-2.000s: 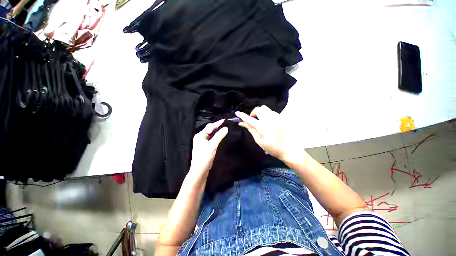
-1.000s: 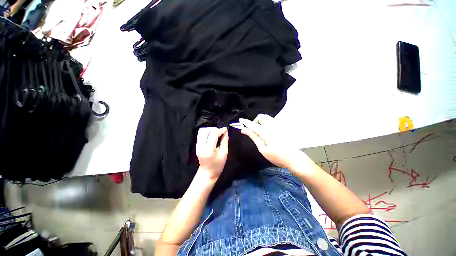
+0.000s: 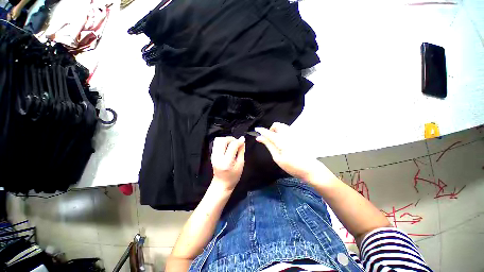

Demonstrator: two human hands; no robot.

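A black garment (image 3: 180,138) lies in a wide layered pile on the white table, its near edge against the denim overalls. My left hand (image 3: 228,159) pinches the garment's edge with curled fingers. My right hand (image 3: 281,149) is just to the right, thumb and fingertips together on a small dark piece (image 3: 253,133) at the edge. The fingertips of both hands are close together. Whether the piece is a fastener or part of the band is too small to tell. No needle or thread can be made out.
Black garments on hangers (image 3: 48,127) are bunched at the left, one hook sticking out. A black phone (image 3: 433,70) lies at the right of the white table (image 3: 366,79), above a yellow-orange item (image 3: 432,130). Pink and white cloth (image 3: 79,24) lies upper left. Red strips litter the tiled floor.
Both hands have moved slightly down from the first frame. My left fingers have curled in from a more spread pose. The bright glint at my right fingertips now looks dark. The pile stays put.
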